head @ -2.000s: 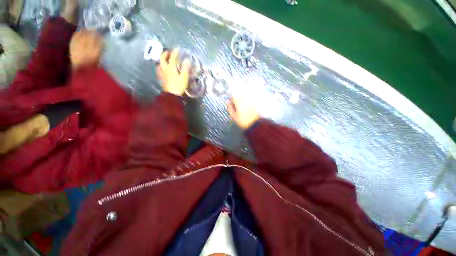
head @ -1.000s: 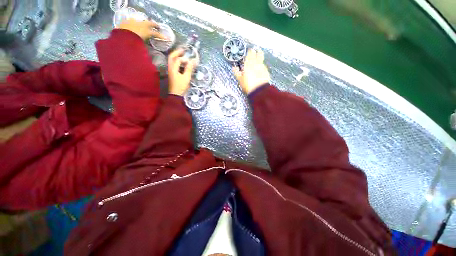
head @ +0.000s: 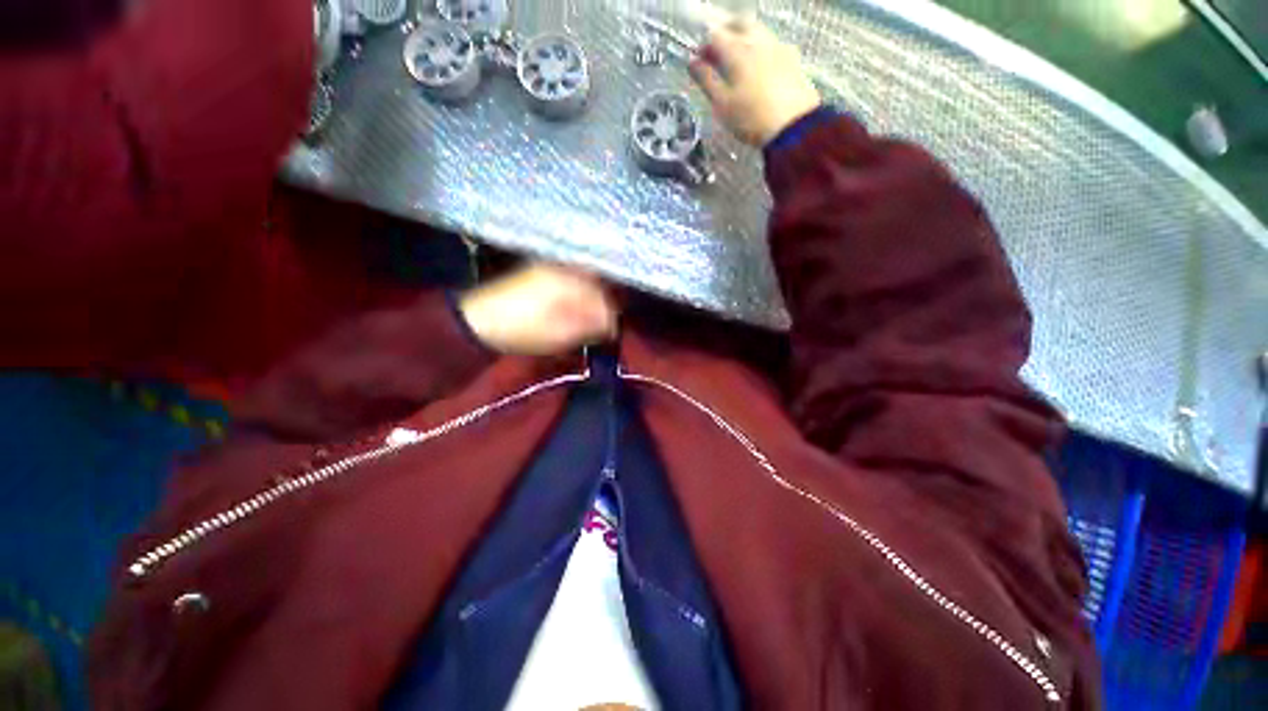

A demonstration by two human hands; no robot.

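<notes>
Several pale grey fan heads lie on the silvery bench sheet. One fan head (head: 665,132) with curved blades and a short neck lies just below my right hand. Another (head: 554,74) lies to its left, beside a third (head: 442,59). My right hand (head: 751,81) is at the upper middle of the bench, fingers bent at small pale parts (head: 651,45); whether it grips one is unclear. My left hand (head: 542,308) is blurred, in front of my jacket near the bench's front edge, its fingers partly hidden.
The silvery bench (head: 932,104) curves away to the right. A green conveyor (head: 1112,84) lies beyond it, with a pale unit (head: 1207,131) on it. A blue slotted basket (head: 1175,583) is below the bench edge. A neighbour's red sleeve (head: 153,181) fills the upper left.
My left hand has left the parts on the bench and come back to my jacket front. My right hand has let go of the fan head's side. The view has shifted, and the neighbour's sleeve is closer.
</notes>
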